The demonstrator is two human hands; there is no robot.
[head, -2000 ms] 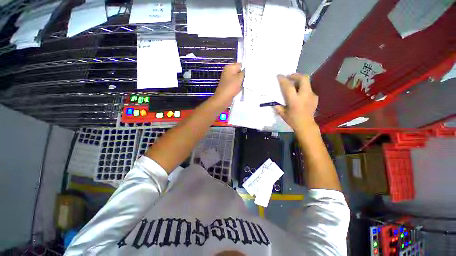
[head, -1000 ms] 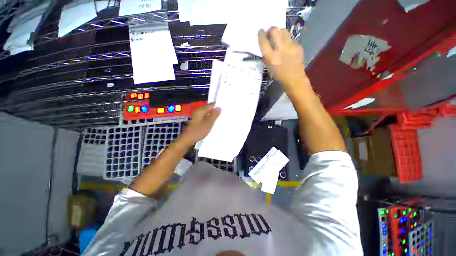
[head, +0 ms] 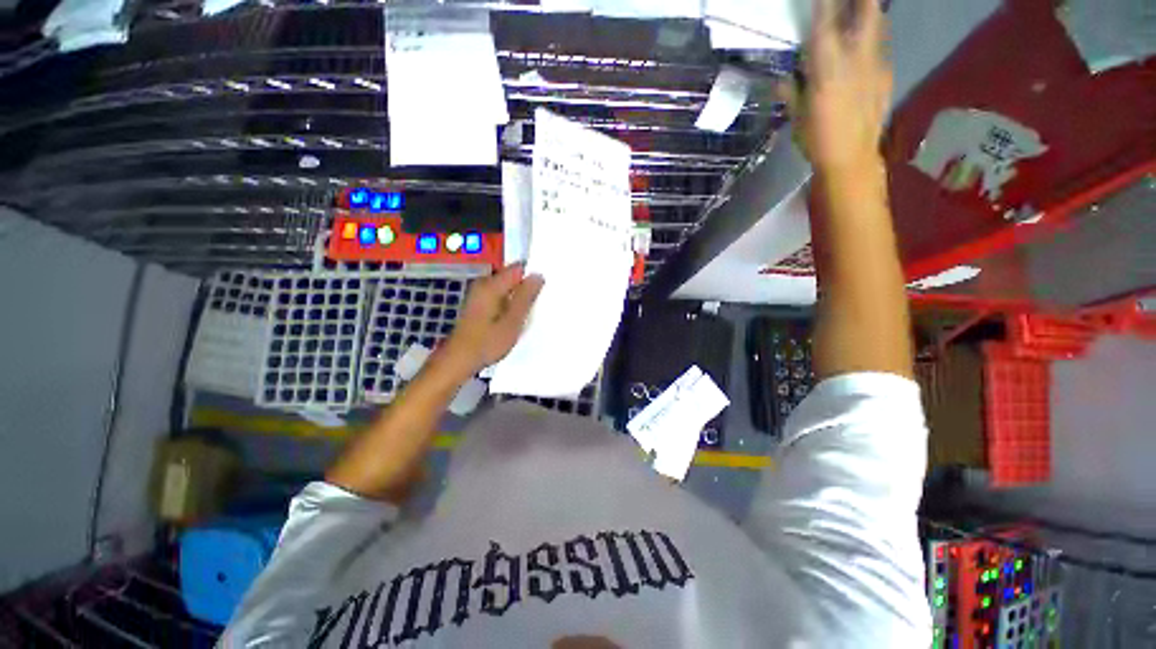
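My left hand (head: 497, 317) holds a stack of long white record sheets (head: 577, 266) by its left edge, over the lap and in front of the rack. The top sheet has handwriting on its upper part and bends at the lower end. My right hand (head: 843, 83) is raised at the top edge of the picture, beside white sheets (head: 757, 22) at the rack's upper right. Its fingertips are blurred and partly cut off, so I cannot tell whether it holds anything.
Wire shelving (head: 266, 140) carries a hanging sheet (head: 444, 95). Below are a red light tray (head: 418, 256), white grid trays (head: 313, 342), a black tray (head: 786, 368) and loose papers (head: 681, 412). A red panel (head: 913, 216) stands right, a blue stool (head: 228, 571) lower left.
My right hand has moved up and right, away from the held sheets. My left hand has kept the stack, whose handwritten top part now shows. The view has shifted, showing more of the blue stool.
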